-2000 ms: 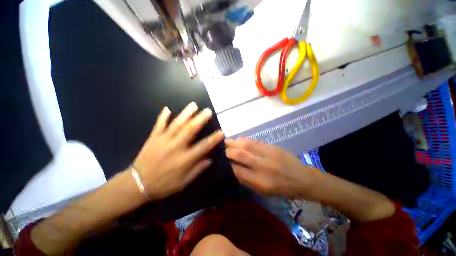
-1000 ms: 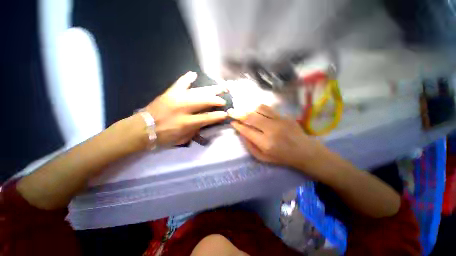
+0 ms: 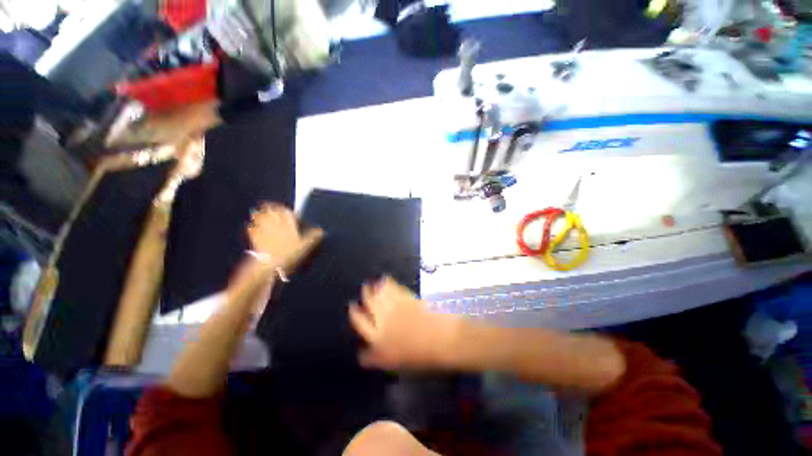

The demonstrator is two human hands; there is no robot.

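Observation:
A black cloth panel (image 3: 361, 236) lies left of the needle area and hangs over the table's front edge. My left hand (image 3: 280, 239) rests at the panel's left edge, thumb apart from the fingers. My right hand (image 3: 396, 328) is blurred over the panel's lower part; whether it pinches the cloth is unclear. The white sewing machine (image 3: 659, 134) has a blue stripe. Its presser foot (image 3: 481, 187) is up and right of the panel, with no cloth seen under it. The red and yellow scissors (image 3: 554, 239) lie right of the needle.
Another black piece (image 3: 233, 191) lies left, beside brown cardboard (image 3: 138, 289) and a further black piece (image 3: 98, 258). A red tray (image 3: 174, 87) is at upper left. A dark rectangular item (image 3: 764, 236) lies at right. The ruler (image 3: 534, 298) runs along the front edge.
The view has risen and widened, showing the whole machine head. The panel now lies left of the needle, away from the presser foot. My hands have moved apart and towards the left.

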